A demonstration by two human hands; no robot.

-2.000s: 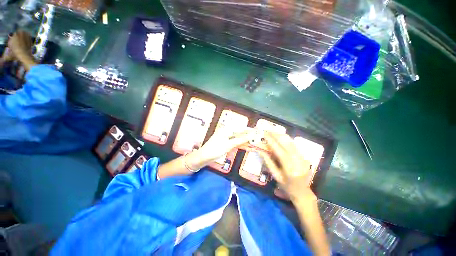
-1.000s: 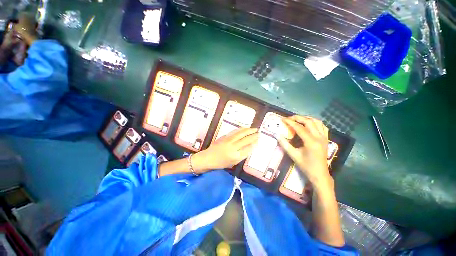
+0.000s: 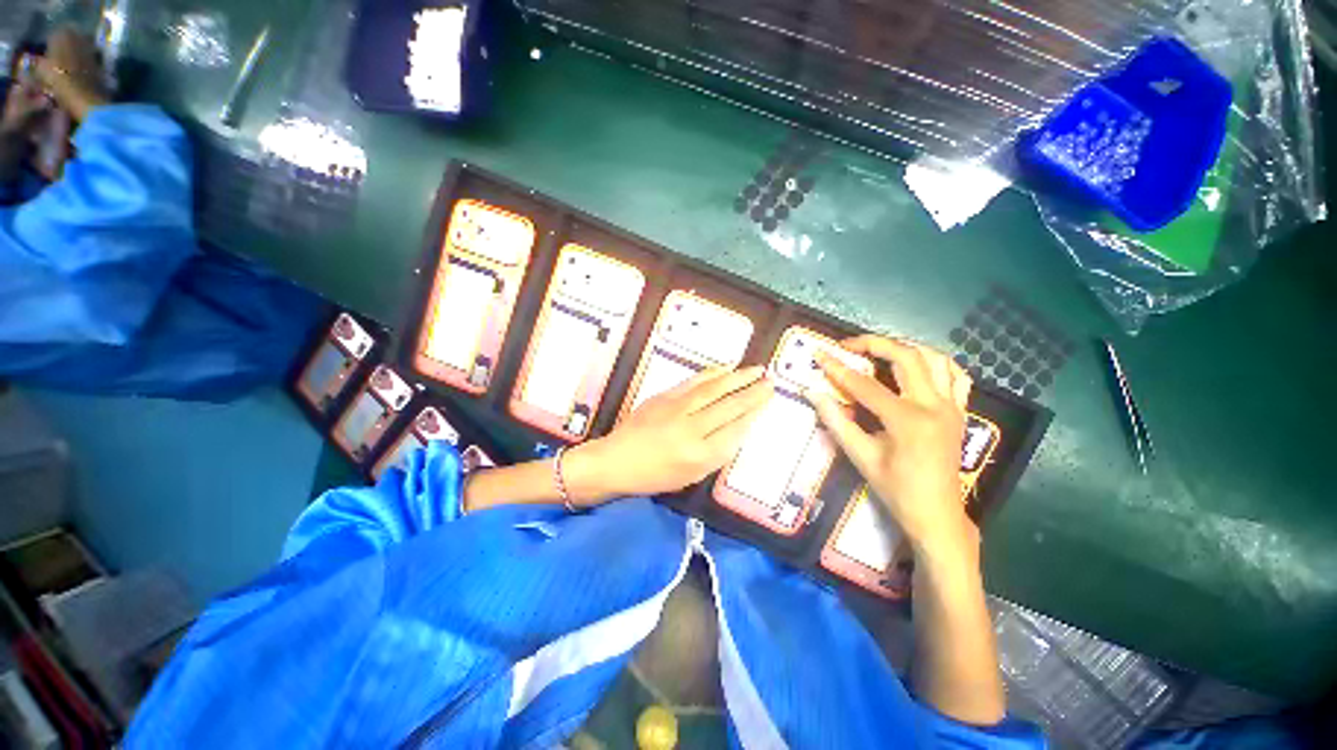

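Note:
A long black carrier tray [image 3: 660, 270] lies on the green bench with several orange-rimmed phone housings in a row. My left hand [image 3: 675, 437] lies flat with fingers together, fingertips at the left edge of the fourth housing [image 3: 773, 462]; I see nothing held in it. My right hand [image 3: 909, 428] is bent over the camera end of the same housing, thumb and fingertips touching it. Whether a small part is between those fingers cannot be told. The fifth housing [image 3: 865, 544] is partly hidden by my right hand.
Black dots [image 3: 1012, 340] lie behind the tray. Tweezers [image 3: 1128, 403] lie to the right. A blue bin [image 3: 1141, 135] on clear plastic, a white scrap [image 3: 956, 188], wrapped trays [image 3: 792, 66] and a dark box [image 3: 384, 59] stand beyond. Another tray [image 3: 356, 399] and a person's blue sleeve [image 3: 110, 264] are at left.
My hands have parted, my right hand moving right onto the fourth housing's camera end. The view has shifted. Over the last second the hands have barely moved.

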